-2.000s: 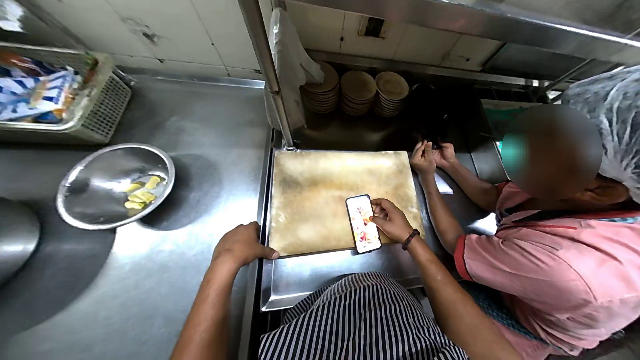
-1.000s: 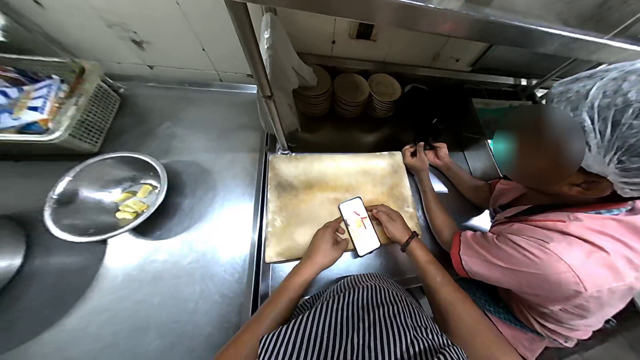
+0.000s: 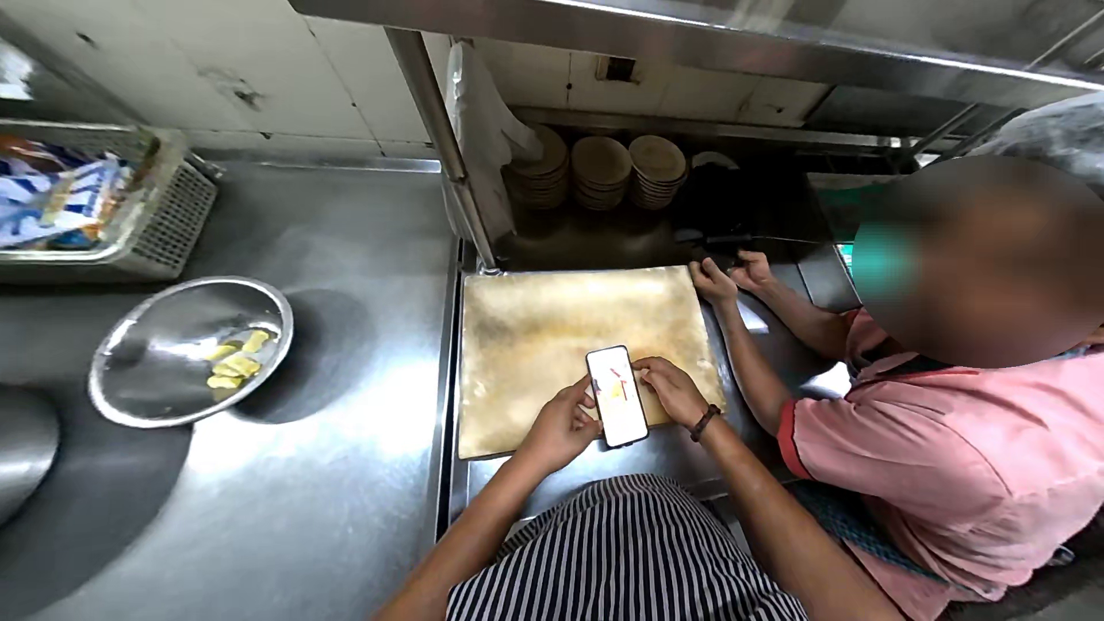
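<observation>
A smartphone [image 3: 617, 397] with a bright, lit screen is held upright over the near part of a stained cutting board [image 3: 561, 332]. My left hand [image 3: 559, 427] grips the phone's left edge. On the other side, my right hand [image 3: 677, 390], with a dark bracelet at the wrist, has its fingers at the phone's right edge. To the left, a steel bowl [image 3: 155, 362] holds several yellow pieces [image 3: 237, 366] of food and rests on the steel counter [image 3: 345, 483].
A person in a pink shirt [image 3: 940, 440] and hair net stands at the right, one hand at the board's far right corner. Stacked plates [image 3: 601, 168] sit behind the board. A plastic basket [image 3: 168, 211] of packets is at the upper left. A steel shelf [image 3: 690, 43] hangs overhead.
Two seconds ago my left hand was at the board's near left corner and only my right hand held the phone. My left hand has since moved right and taken the phone's left edge.
</observation>
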